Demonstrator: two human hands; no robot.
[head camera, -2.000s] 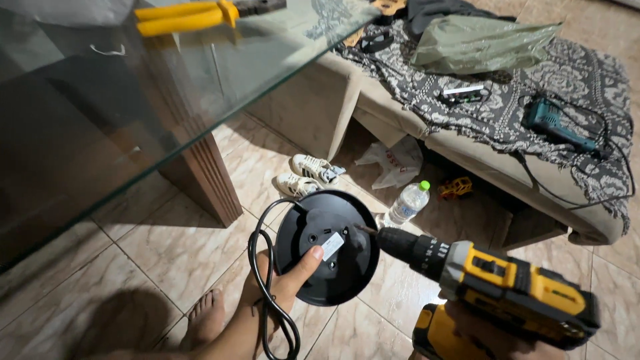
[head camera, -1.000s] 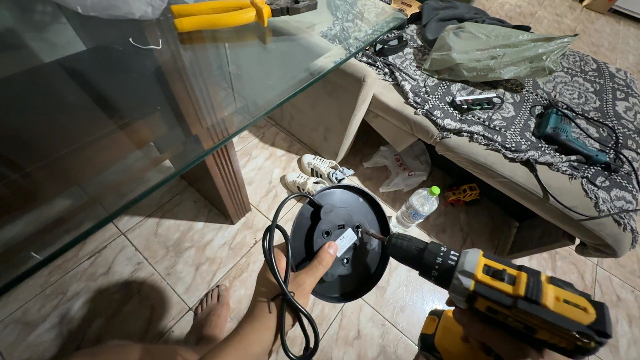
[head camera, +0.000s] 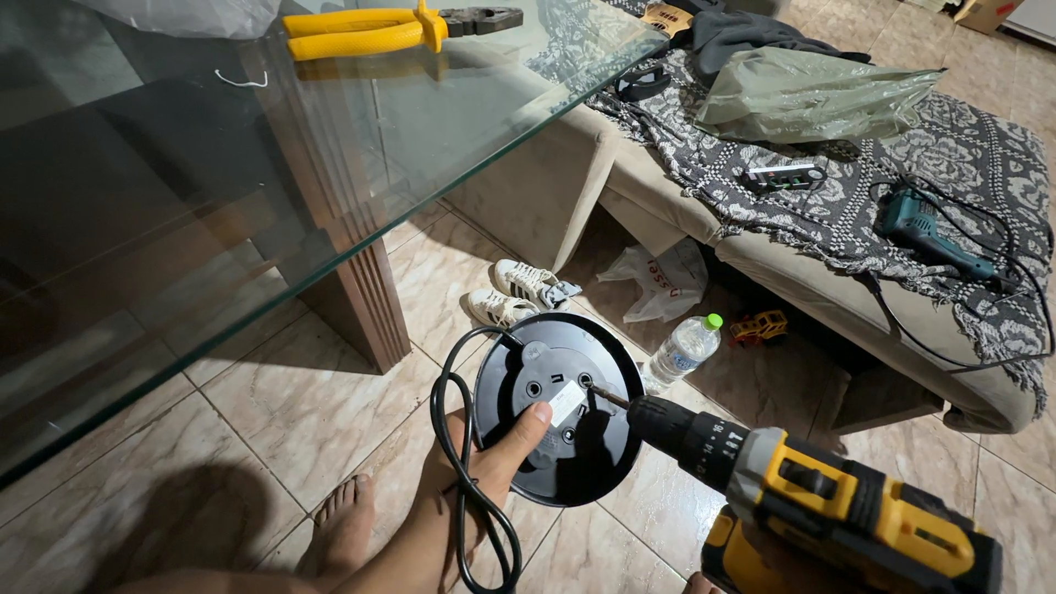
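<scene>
My left hand (head camera: 503, 454) holds a round black plastic base (head camera: 610, 355) by its lower left part, the thumb lying across its underside by a white label (head camera: 565, 404). A looped black cable (head camera: 458, 462) comes from the base and hangs over my left wrist. My right hand (head camera: 780, 544), mostly hidden in shadow behind the tool, grips a yellow and black cordless drill (head camera: 850, 495). The drill's bit (head camera: 609, 396) points at a screw hole (head camera: 585, 379) on the right of the base, its tip at or very near the hole.
Yellow-handled combination pliers (head camera: 367, 33) lie on a glass tabletop (head camera: 462, 115) at upper left. A sofa (head camera: 660, 186) with a patterned throw carries a teal corded power tool (head camera: 932, 231) and a plastic bag (head camera: 808, 95). Sneakers (head camera: 520, 285) and a water bottle (head camera: 685, 351) stand on the tiled floor.
The drill bit's tip has come from beside the right rim, two seconds ago, to the screw hole inside the base. My left hand keeps its hold on the base.
</scene>
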